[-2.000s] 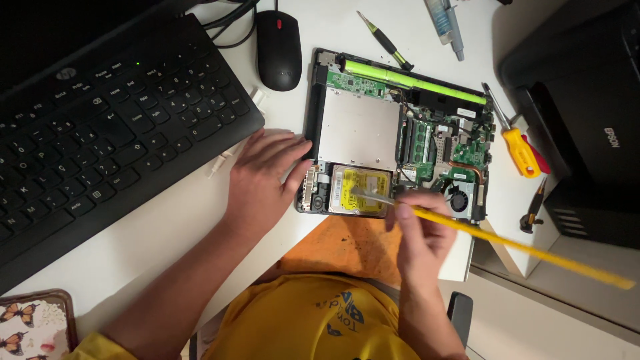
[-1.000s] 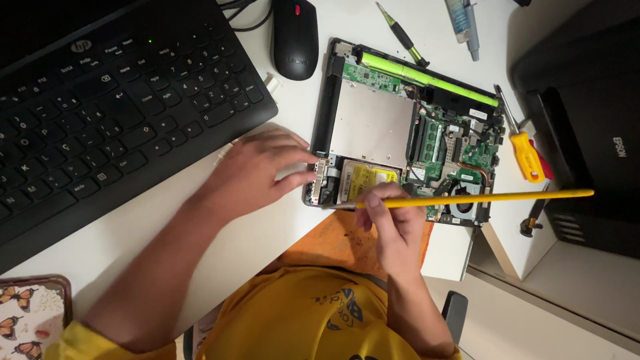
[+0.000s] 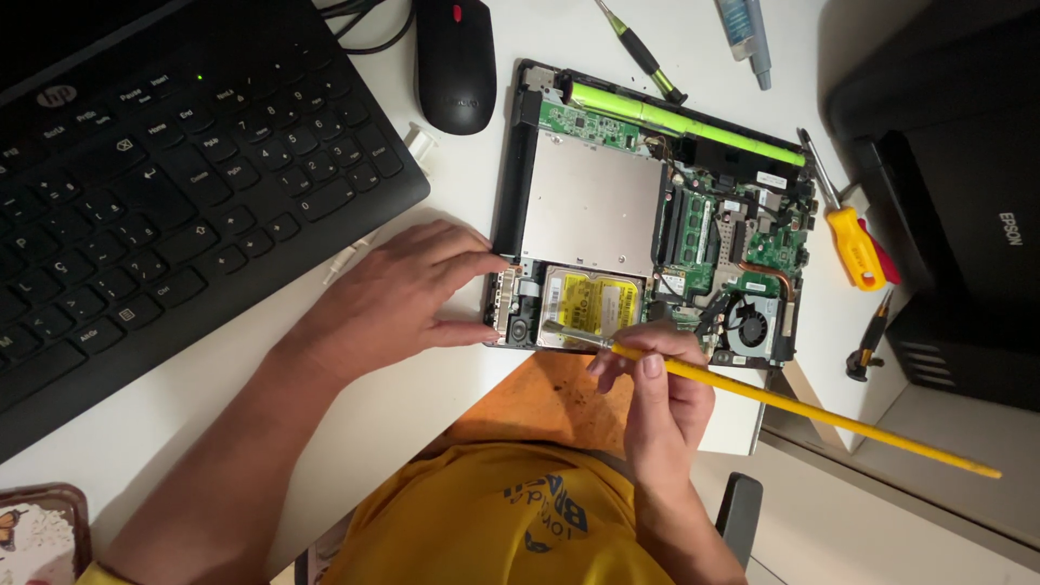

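Observation:
An opened laptop base lies on the white desk, its circuit boards, optical drive and cooling fan exposed. My right hand holds a long yellow-handled paintbrush near its ferrule. The brush's bristles are over the lower left part of the hard drive, which bears a yellow label; whether they touch it I cannot tell. Thumb and fingers of my left hand rest against the laptop's left edge, apart from each other, steadying nothing between them. A green strip runs along the top.
An HP keyboard and a black mouse are at the left. Around the laptop lie a green-black precision screwdriver, a yellow-handled screwdriver, a small dark screwdriver and a syringe-like tube. An Epson printer stands right.
The brush tip was over the hard drive two seconds ago, then near the laptop's lower left corner, and is over the drive again. My left hand stays at the left edge.

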